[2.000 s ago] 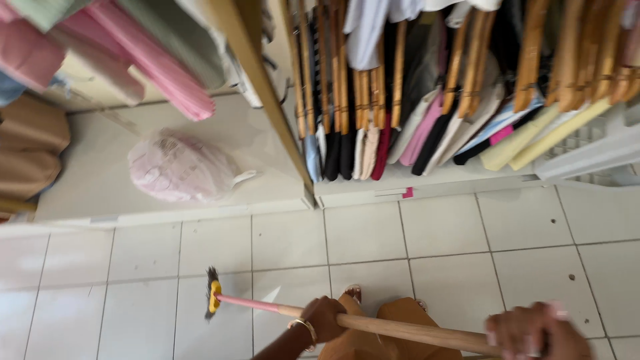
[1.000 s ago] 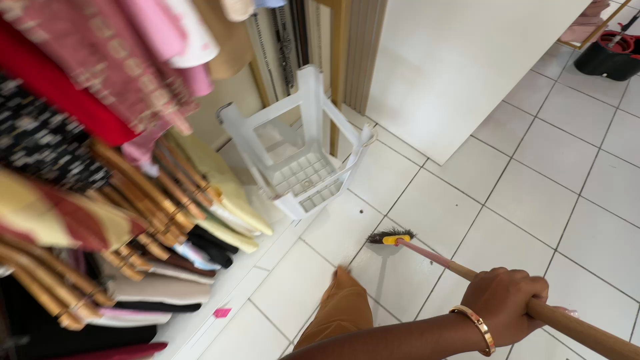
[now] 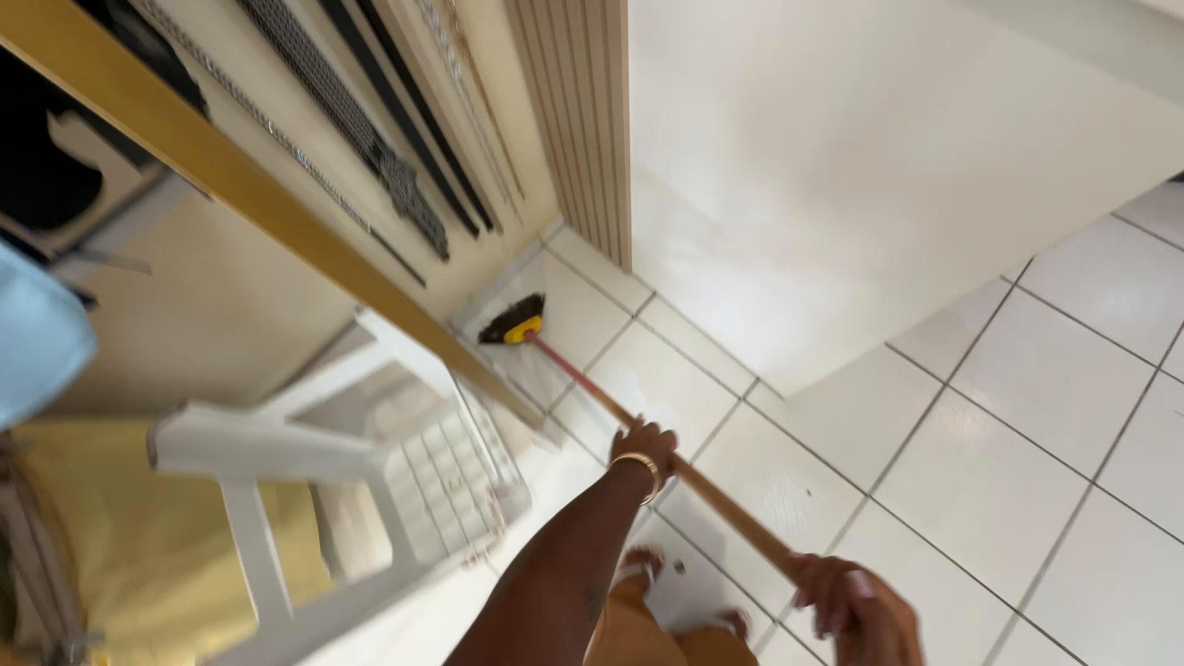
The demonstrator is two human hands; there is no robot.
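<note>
A broom with black bristles and a yellow head rests on the white floor tiles, in the corner below the hanging belts. Its wooden handle runs down and right toward me, pink near the head. My left hand, with a gold bracelet at the wrist, is closed round the middle of the handle. Near the handle's upper end, my right hand grips it, slightly blurred. My feet and brown trousers show below the handle.
An overturned white plastic stool lies left of the broom. Belts and chains hang above the corner, beside a gold-coloured post. A ribbed panel meets a large white counter or partition. Small dark bits lie on the tiles.
The view has swung far toward the corner. The broom head, on open tiles beside the stool one second ago, is now in the corner under the belts. Both hands now show on the handle.
</note>
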